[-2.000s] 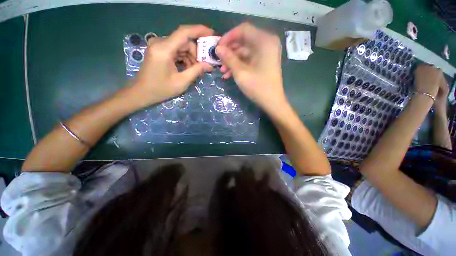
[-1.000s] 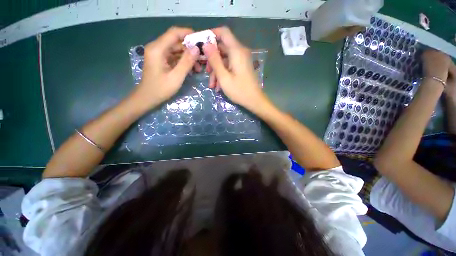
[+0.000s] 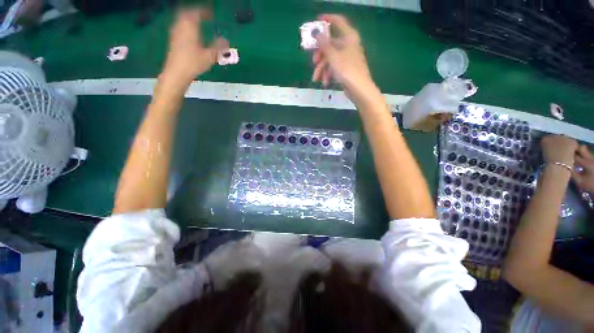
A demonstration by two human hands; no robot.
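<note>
My right hand [image 3: 342,58] holds a pale pink square housing [image 3: 314,35] with a dark round centre at its fingertips, above the green belt. My left hand [image 3: 189,52] is blurred over the belt, fingers and thumb spread. Another housing [image 3: 228,56] is right by its thumb tip; contact is unclear. A clear blister tray [image 3: 296,172] lies on the bench between my forearms. Dark discs fill pockets along its far edge, and the nearer pockets look like clear circles.
More housings lie on the belt, one at left [image 3: 118,53] and one at right [image 3: 556,110]. A translucent bottle [image 3: 433,105] with open lid stands by the white rail [image 3: 260,93]. A desk fan [image 3: 29,130] is left. A neighbour's arms [image 3: 544,208] are beside disc-filled trays [image 3: 479,188].
My hands have parted and reached forward over the belt; the right carries a housing. The view has shifted, bringing in the fan and more belt. The blister tray is now uncovered.
</note>
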